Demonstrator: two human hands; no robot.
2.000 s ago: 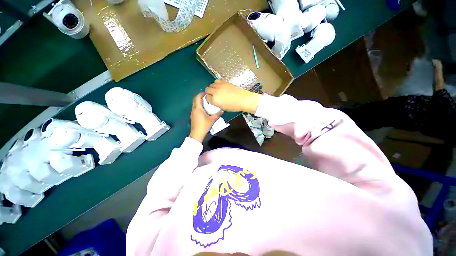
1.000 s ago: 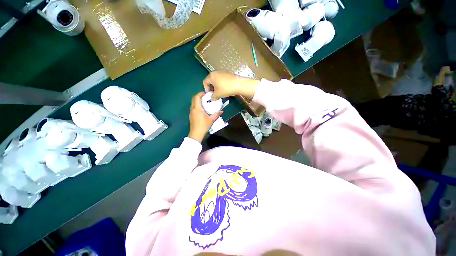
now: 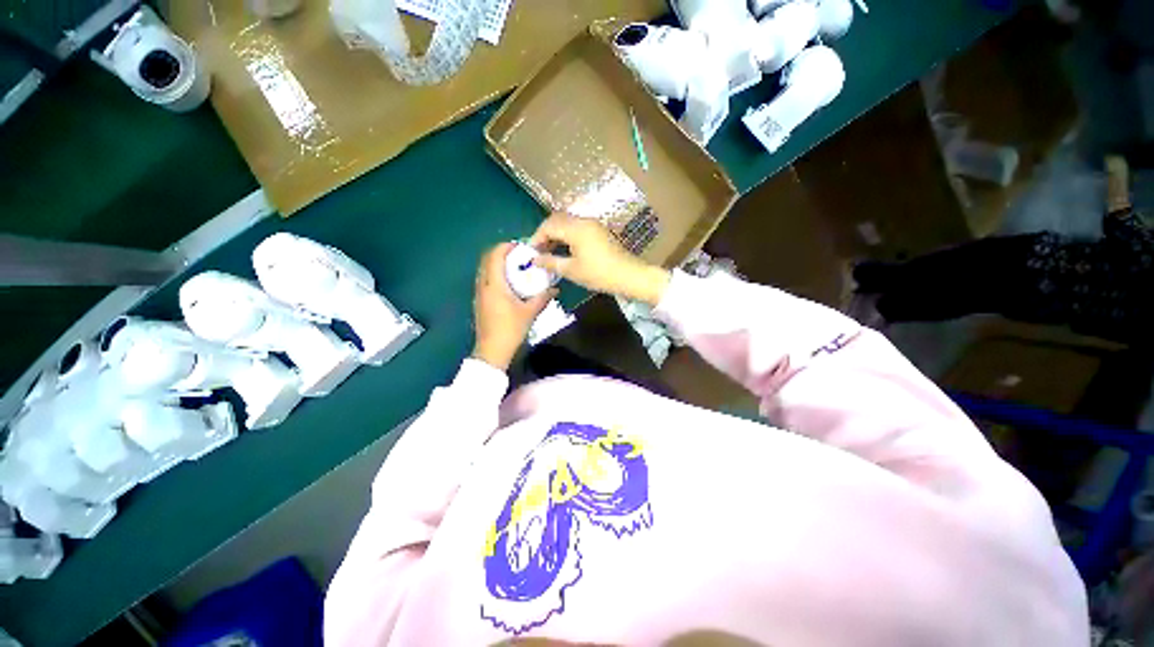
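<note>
My left hand (image 3: 499,310) grips a white camera unit (image 3: 527,271) near the front edge of the bench. The unit's round head faces up with a small dark slot or mark on it, and its flat white foot sticks out below my fingers. My right hand (image 3: 580,253) is at the head's right side, its fingers pinching a small dark thing, too small to name, against or just beside the head. The open cardboard tray (image 3: 694,190) lies just beyond my right hand, with a dark and silver patch and a thin teal stick (image 3: 640,139) in it.
A row of white cameras (image 3: 316,284) stands on the green bench (image 3: 418,228) at left. More white cameras (image 3: 804,89) lie beyond the tray. Flat cardboard (image 3: 342,126) with a curled label strip (image 3: 437,57) is at the back. A blue bin (image 3: 253,613) is below left. Another person's sleeve (image 3: 1012,281) shows at right.
My right hand has drawn slightly away from the top of the head to its right side, and a small dark thing now shows at its fingertips. My left hand still holds the unit.
</note>
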